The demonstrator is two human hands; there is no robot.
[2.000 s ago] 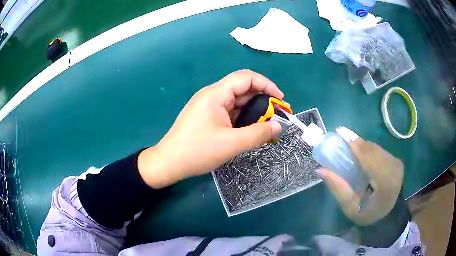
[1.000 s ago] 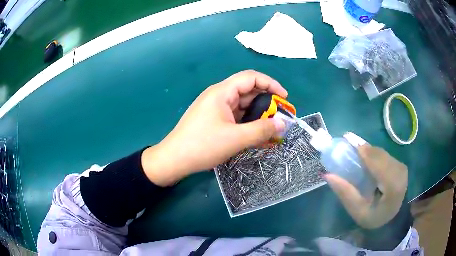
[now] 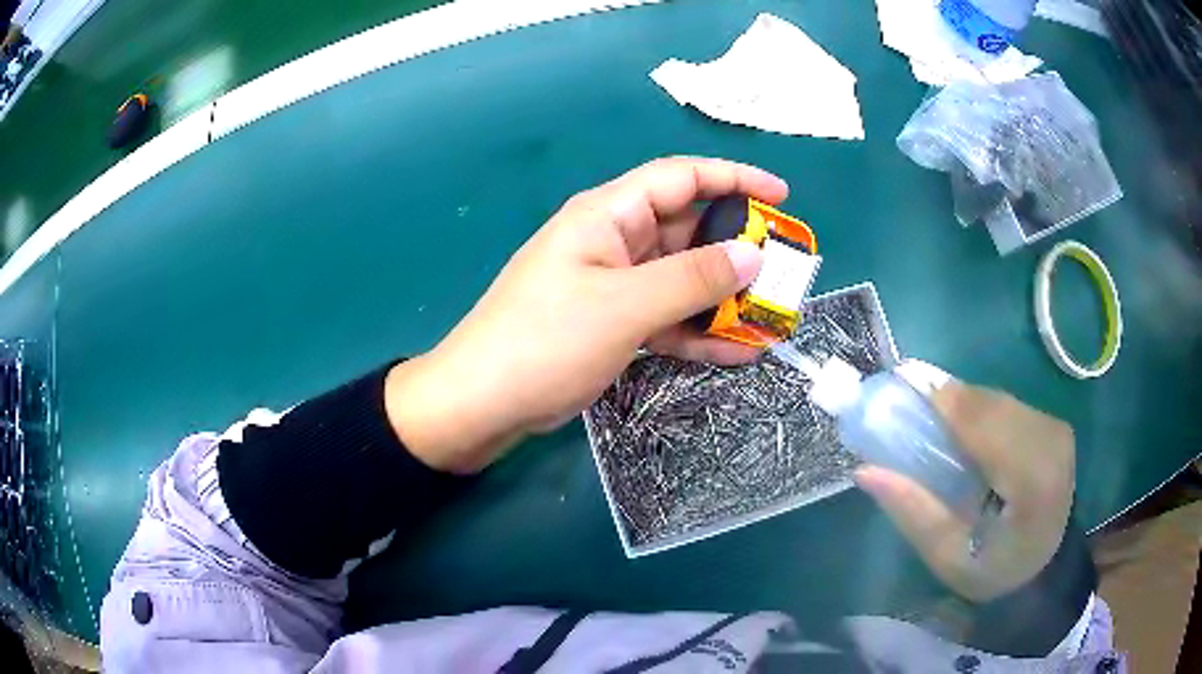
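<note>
My left hand grips a palm-sized plastic unit with a black shell, an orange-yellow frame and a white block facing up, thumb on the block. My right hand holds a translucent squeeze bottle, slightly blurred. Its narrow white nozzle points at the lower edge of the unit's frame; whether the tip touches cannot be told. A slim dark piece, maybe tweezers, shows at the right palm. Both hands are over a shallow pale-rimmed tray full of thin metal pins.
A torn white paper lies beyond the hands. At upper right are a clear bag over a box of pins and a blue-labelled bottle on paper. A tape roll lies right. Beyond the white rail, a black-orange unit sits on the green belt.
My left hand has turned the unit so its white block shows more fully, and raised it slightly. The nozzle has moved from the frame's upper side to its lower edge. The view has shifted slightly.
</note>
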